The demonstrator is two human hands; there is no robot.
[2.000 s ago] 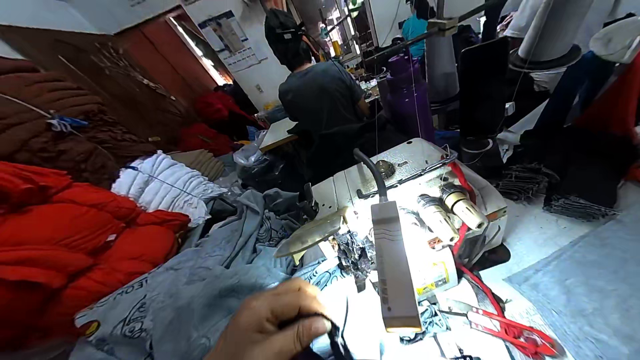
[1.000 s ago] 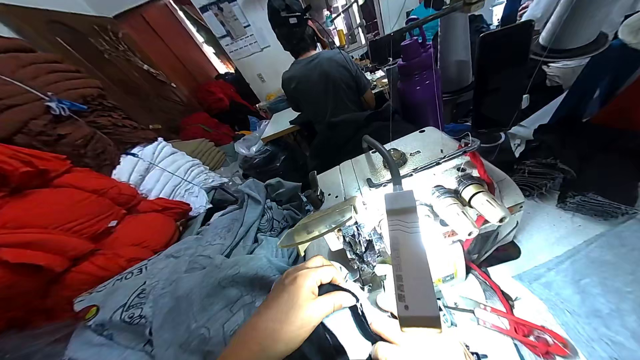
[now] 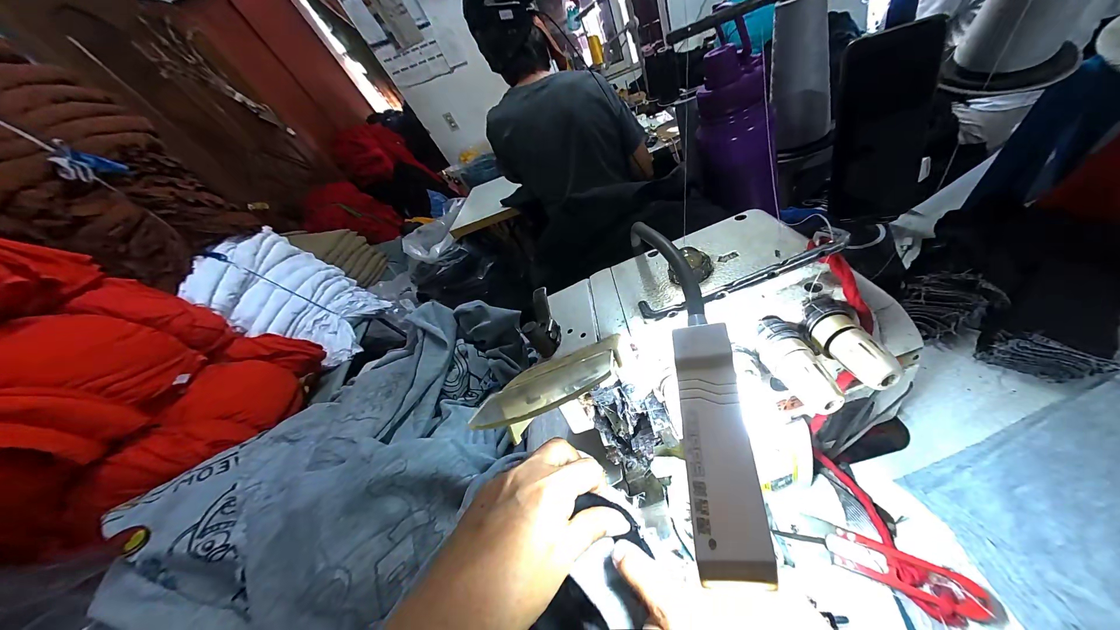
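My left hand point(image 3: 534, 525) grips a piece of dark and light cloth point(image 3: 604, 577) just in front of the needle area of a white industrial sewing machine point(image 3: 577, 306). Close to it, the fingers of my right hand point(image 3: 652, 582) touch the same cloth; glare and the lamp hide much of that hand. A lamp with a long grey housing point(image 3: 722, 455) hangs over the machine and lights it strongly. Beside the needle area is a yellowed clear plastic guard point(image 3: 551, 385). Grey printed cloth point(image 3: 350, 499) lies left of my left hand.
Red-handled snips point(image 3: 910, 569) lie at the lower right. Bundles of red cloth point(image 3: 140, 394) and white cloth point(image 3: 271, 289) are stacked on the left. A purple bottle point(image 3: 735, 131) and thread cones point(image 3: 801, 79) stand behind the machine. Farther back, a person point(image 3: 564, 131) sits facing away.
My left hand has moved forward toward the machine's needle area with the cloth. My right hand's fingers now show beside it; two seconds ago they were not plainly visible. The view has shifted.
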